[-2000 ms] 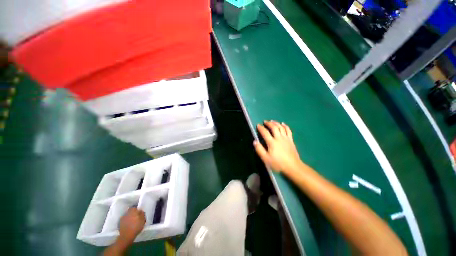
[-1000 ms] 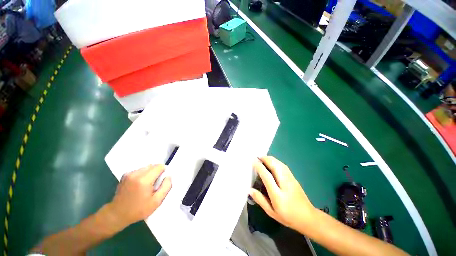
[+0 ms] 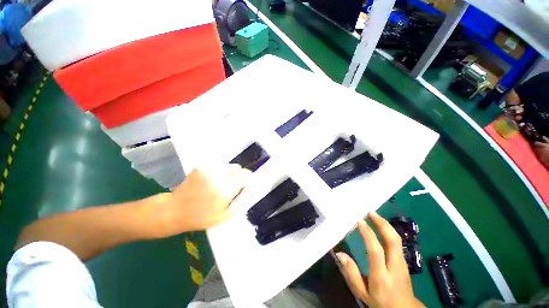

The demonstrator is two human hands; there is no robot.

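A white foam parts tray (image 3: pixel 385 129) lies in front of me, over my lap and the bench edge. Its compartments hold several long black housing parts (image 3: pixel 288 222), some in pairs. My left hand (image 3: pixel 207 195) grips the tray at its left side, with fingertips curled into a compartment and partly hidden. My right hand (image 3: pixel 385 264) is beside the tray's lower right edge, fingers apart, holding nothing visible.
A black device unit (image 3: pixel 409 243) and another black part (image 3: pixel 445 280) lie on the green bench (image 3: pixel 475 264) at right. Red bins (image 3: pixel 150 78) and white foam trays (image 3: pixel 158 157) are stacked at left. A teal box (image 3: pixel 251 40) stands farther back. A person (image 3: pixel 533 114) is at far right.
The six-cell tray went from low beside my legs to in front of me and now sits farther right. More black parts show in it. My right hand has come off its edge.
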